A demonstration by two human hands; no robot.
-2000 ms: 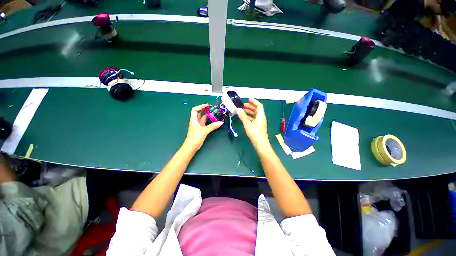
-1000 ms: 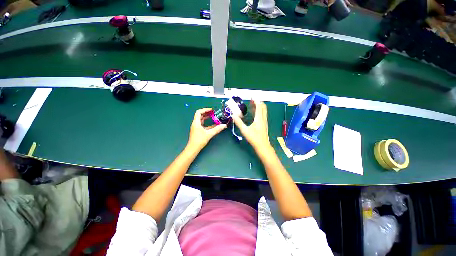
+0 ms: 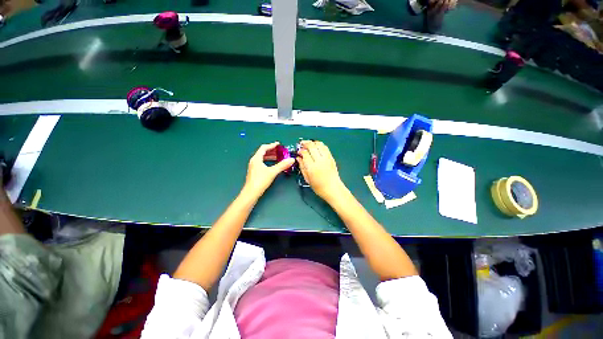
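A small wired unit [image 3: 285, 157] with a magenta end is held between my two bare hands above the green bench. My left hand [image 3: 263, 171] grips the magenta end between thumb and fingers. My right hand [image 3: 318, 168] covers the other end, so the pale middle and black end are mostly hidden. A thin dark lead trails from under my right hand toward the bench's front edge.
A blue tape dispenser [image 3: 403, 159], red screwdriver [image 3: 374, 164], white sheet [image 3: 457, 190] and tape roll [image 3: 514, 196] lie to the right. Another wired unit [image 3: 149, 109] lies left on the white strip. A grey post [image 3: 285, 59] stands ahead. A person sits at lower left.
My right hand has closed over the unit's pale and black end, which showed before. On the far belt, the left unit has shifted right and the right unit has also moved right.
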